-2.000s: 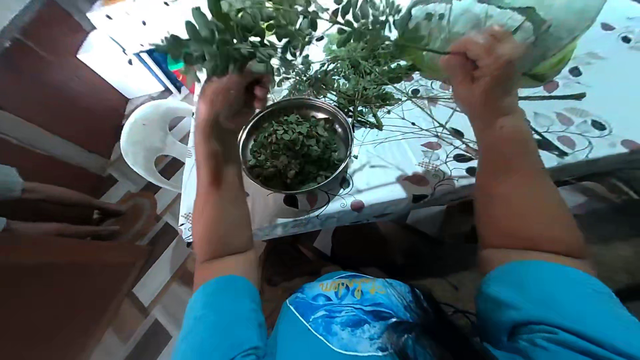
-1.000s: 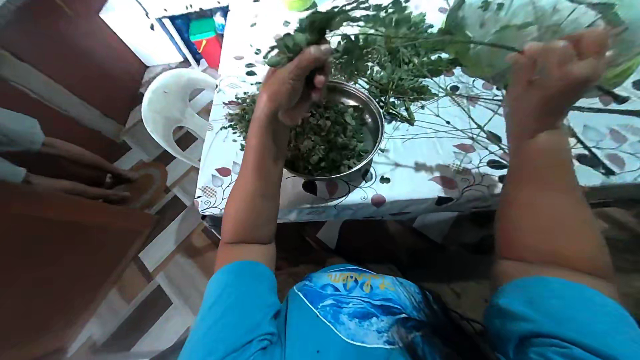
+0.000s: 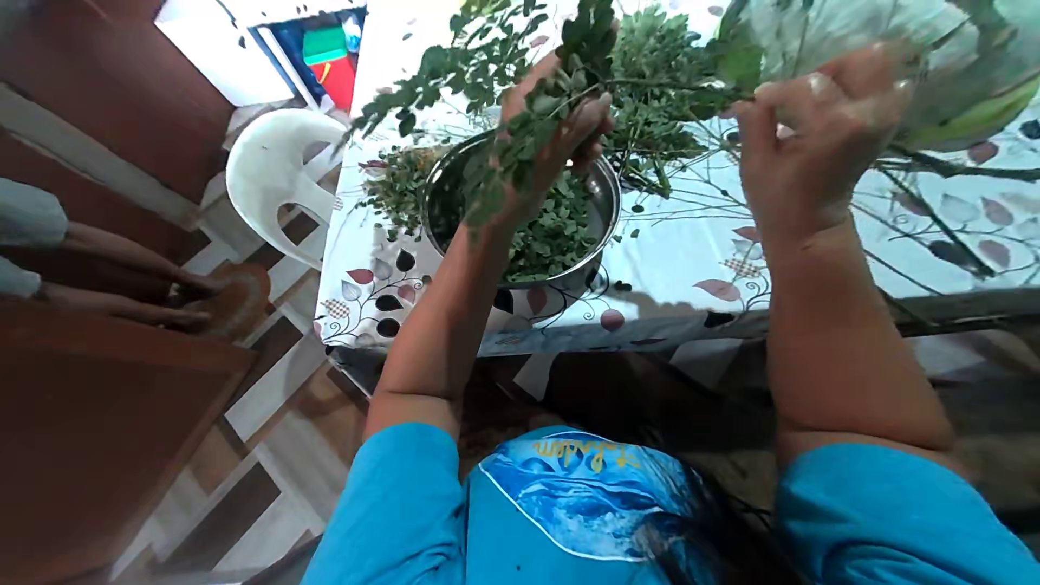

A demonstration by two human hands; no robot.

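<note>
My left hand [image 3: 561, 138] is closed around a leafy green sprig [image 3: 528, 142] above a round stainless steel pot [image 3: 605, 244]. Small picked leaves [image 3: 552, 231] lie in the pot, partly hidden by my left forearm. To the right, my right hand [image 3: 821, 122] pinches the stem end of a branch that runs across toward my left hand. Behind and between the hands, a heap of leafy branches [image 3: 662, 81] rests on the patterned tablecloth [image 3: 674, 260]. More loose leaves [image 3: 398, 191] lie left of the pot.
Bare stems [image 3: 934, 219] spread over the table's right side, beside a pale translucent plastic bag [image 3: 967, 89]. A white plastic chair [image 3: 260, 179] stands at the table's left. Another person's feet [image 3: 162, 301] rest on a brown mat [image 3: 244, 292] at far left.
My left hand has come over the pot, with leafy growth now hanging across my wrist. The view has shifted, so the pot and chair sit farther right than at first.
</note>
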